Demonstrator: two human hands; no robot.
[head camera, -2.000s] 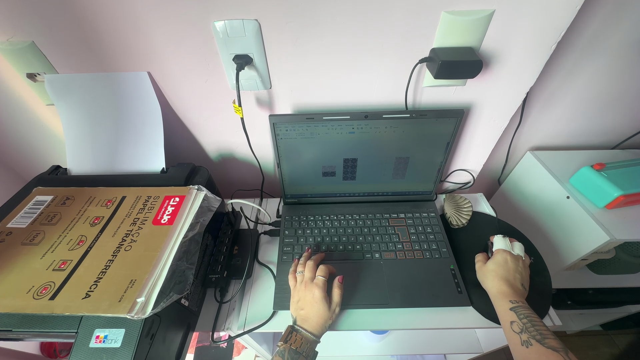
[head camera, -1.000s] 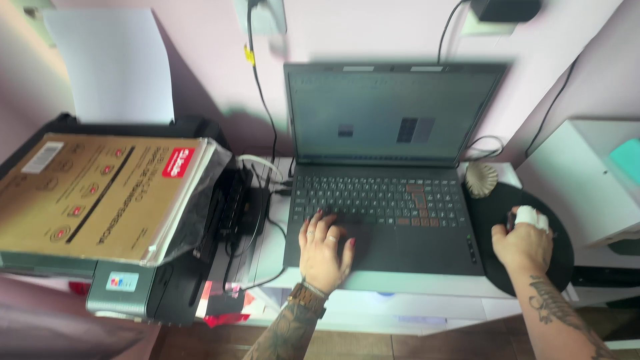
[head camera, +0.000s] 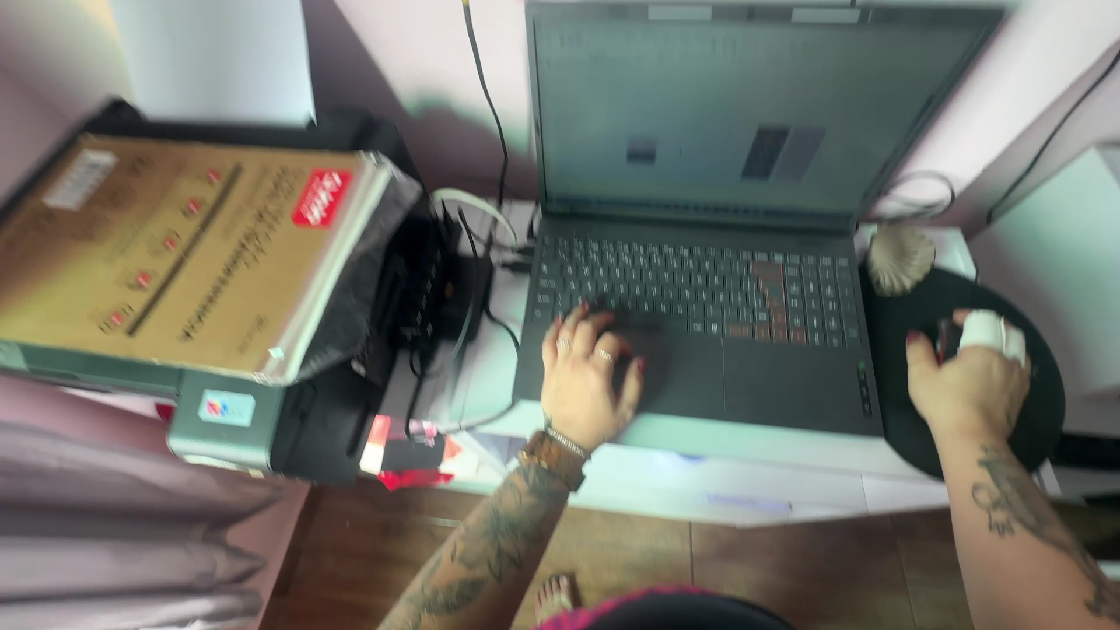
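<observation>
My left hand (head camera: 584, 381) rests at the lower left of the laptop keyboard (head camera: 682, 280), its fingertips on the bottom keys and its palm over the laptop's front edge area. It wears rings, and a bracelet and a brown band circle the wrist. My right hand (head camera: 971, 385), with white wrapping on some fingers, is closed over a dark computer mouse (head camera: 948, 339) on a round black mouse pad (head camera: 1032, 437). Most of the mouse is hidden under the hand. The open laptop's screen (head camera: 700, 96) shows blurred dark rectangles on a pale page.
A printer (head camera: 324, 437) stands at the left with a brown paper package (head camera: 175, 254) on top and a white sheet (head camera: 214, 57) upright behind. Black cables (head camera: 503, 324) lie between printer and laptop. A seashell (head camera: 901, 258) touches the pad. A white cabinet (head camera: 1067, 254) stands at right.
The view has moved downward and nearer the laptop. The rectangles shown on the screen have changed place and size. Both hands remain at the keyboard and the mouse.
</observation>
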